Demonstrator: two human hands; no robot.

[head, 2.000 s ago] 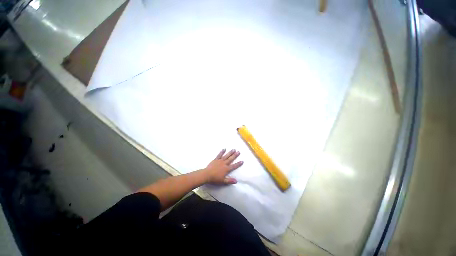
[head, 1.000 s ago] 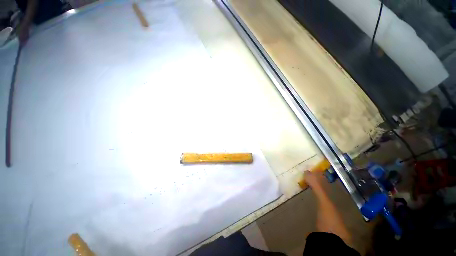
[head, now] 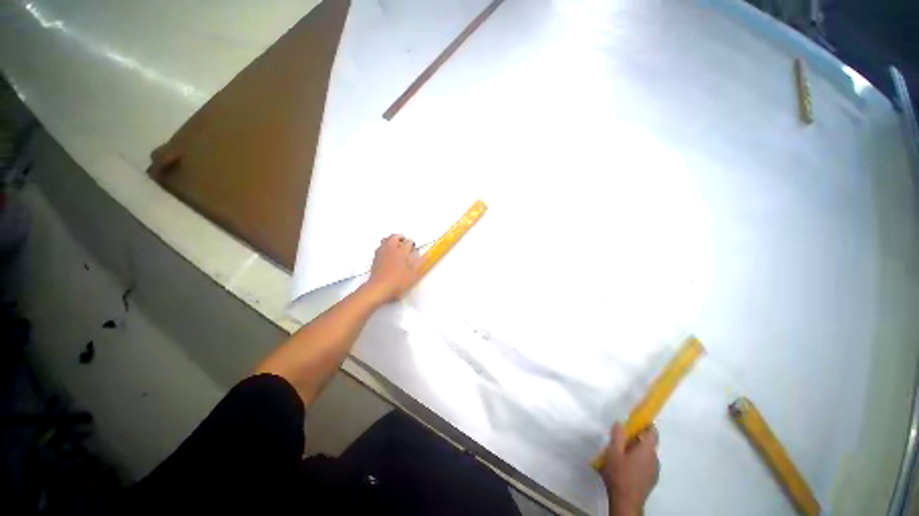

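Note:
A large white paper sheet covers brown fabric, which shows past the paper's left edge. My left hand is on a yellow cloth weight near that edge, its fingers around the weight's near end. My right hand grips another yellow weight by its near end, over the paper at the lower right. A third yellow weight lies on the paper to the right of it.
A thin brown strip lies on the paper at the top. A further weight lies at the far right. The silver cutter rail runs along the right rim. The table's near edge crosses below the fabric.
The view has swung left, away from the cutter. My right hand has come from the table edge by the rail to over the paper with a weight. My left hand is now in view, on another weight.

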